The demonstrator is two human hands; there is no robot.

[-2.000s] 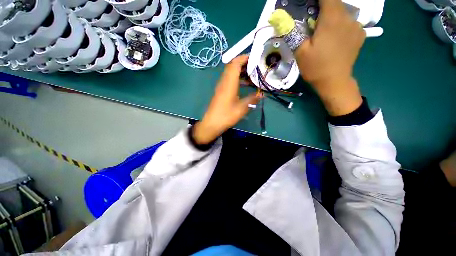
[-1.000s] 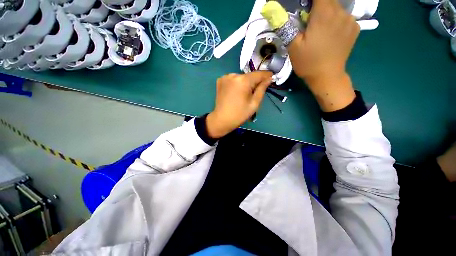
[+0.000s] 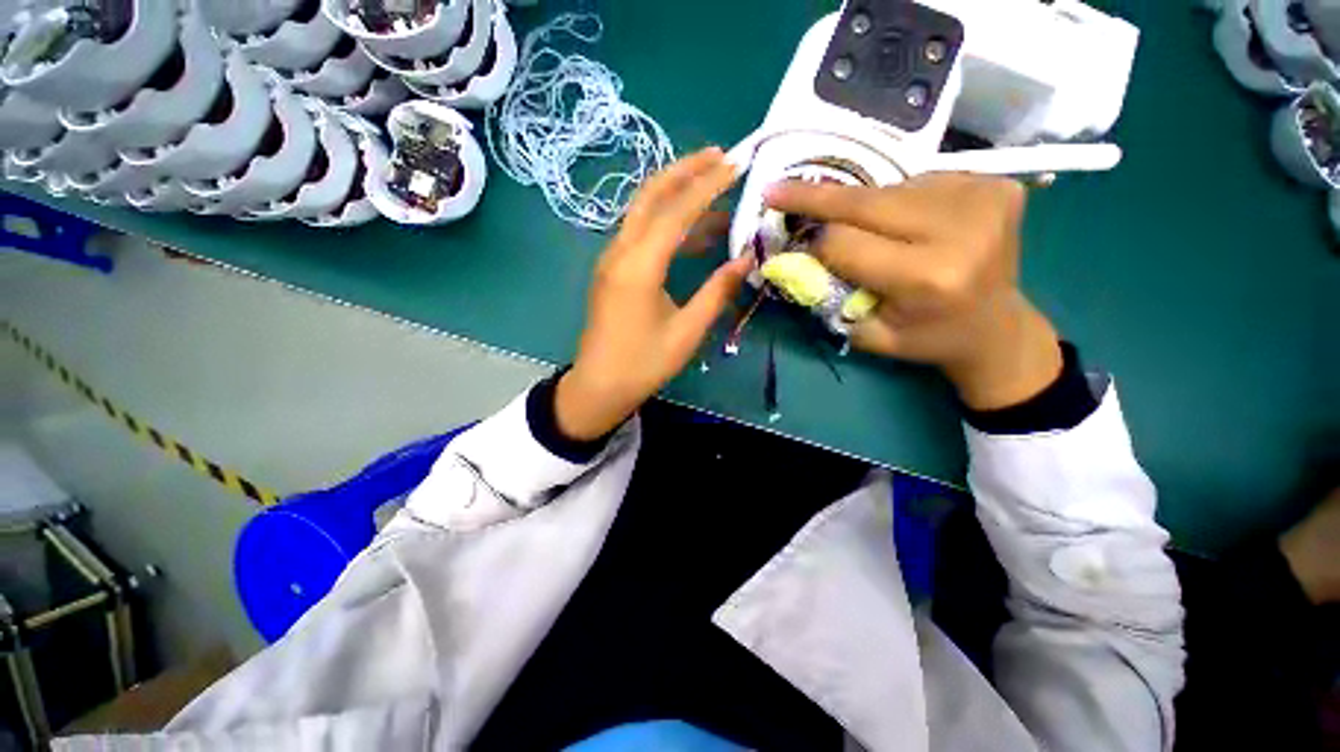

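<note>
The white camera body [image 3: 801, 110] lies on the green bench, with its black lens panel [image 3: 888, 62] facing up and its round opening towards me. My left hand [image 3: 639, 301] is at the opening's left side, fingers along the housing and thumb at the rim. My right hand [image 3: 941, 279] is over the opening, its index finger reaching inside and hiding much of it. A yellow finger wrap [image 3: 801, 279] is on that hand. Thin wire leads [image 3: 770, 375] with small plugs hang out below the opening. A white antenna [image 3: 1029, 159] points right.
A tangled heap of pale sealing rings [image 3: 581, 132] lies left of the camera. Stacked white shells [image 3: 221, 125] fill the upper left, one with a circuit board [image 3: 423, 162] showing. More shells [image 3: 1308, 132] stand at the right edge. A blue stool [image 3: 316, 551] is below the bench edge.
My right hand has moved from the lens panel down to the opening, uncovering the panel. My left hand has drawn back from the opening's lower rim to its left side.
</note>
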